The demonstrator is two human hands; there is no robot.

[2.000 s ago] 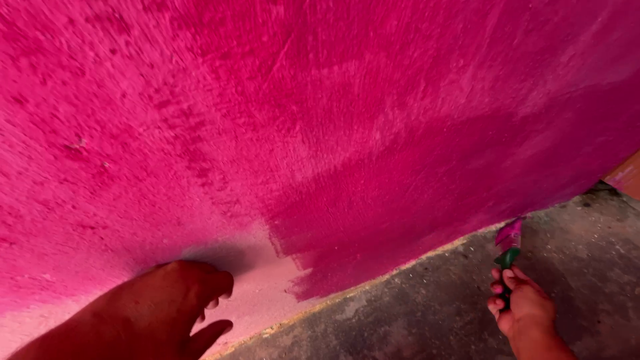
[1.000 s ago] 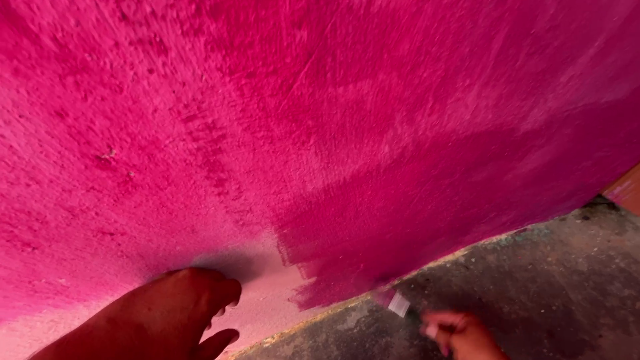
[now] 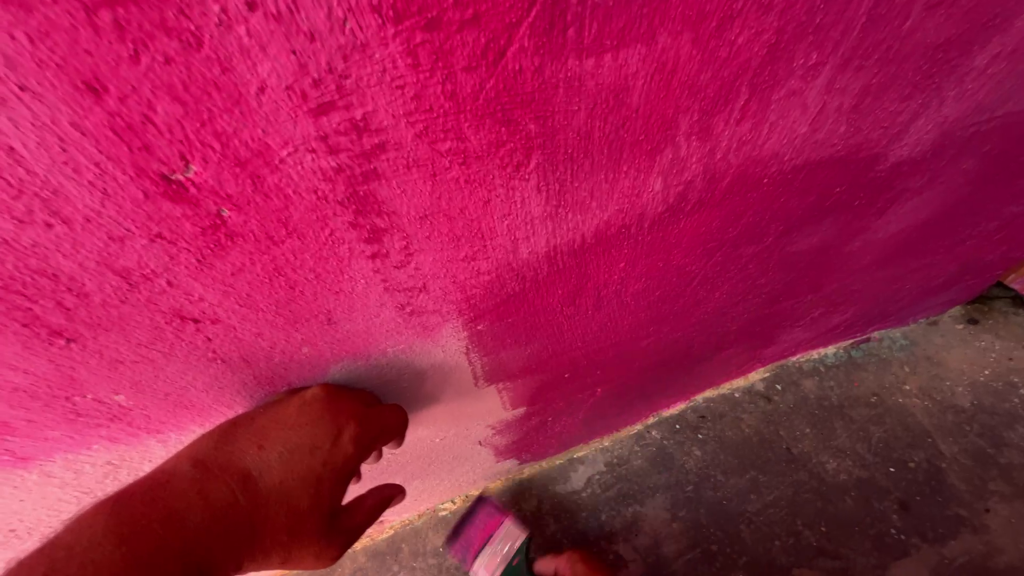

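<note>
My left hand (image 3: 320,464) hovers by the lower wall at the lower left, fingers curled apart and holding nothing. At the bottom edge, partly cut off, my right hand (image 3: 572,562) holds a paintbrush (image 3: 488,534) with a dark green handle, a pale ferrule and bristles coated in magenta paint. The brush is over the floor, close to the foot of the wall. The wall (image 3: 480,160) is rough and pink; a darker magenta painted patch (image 3: 640,336) covers its lower right part, with a ragged left edge against a pale pink strip (image 3: 448,440).
A grey, stained concrete floor (image 3: 760,464) runs along the wall's foot, with pale specks on it. A yellowish line (image 3: 672,410) marks the joint. An orange-brown object (image 3: 1014,276) shows at the far right edge.
My right hand has moved left along the foot of the wall with the brush, from the right side to the bottom middle. My left hand has stayed by the wall.
</note>
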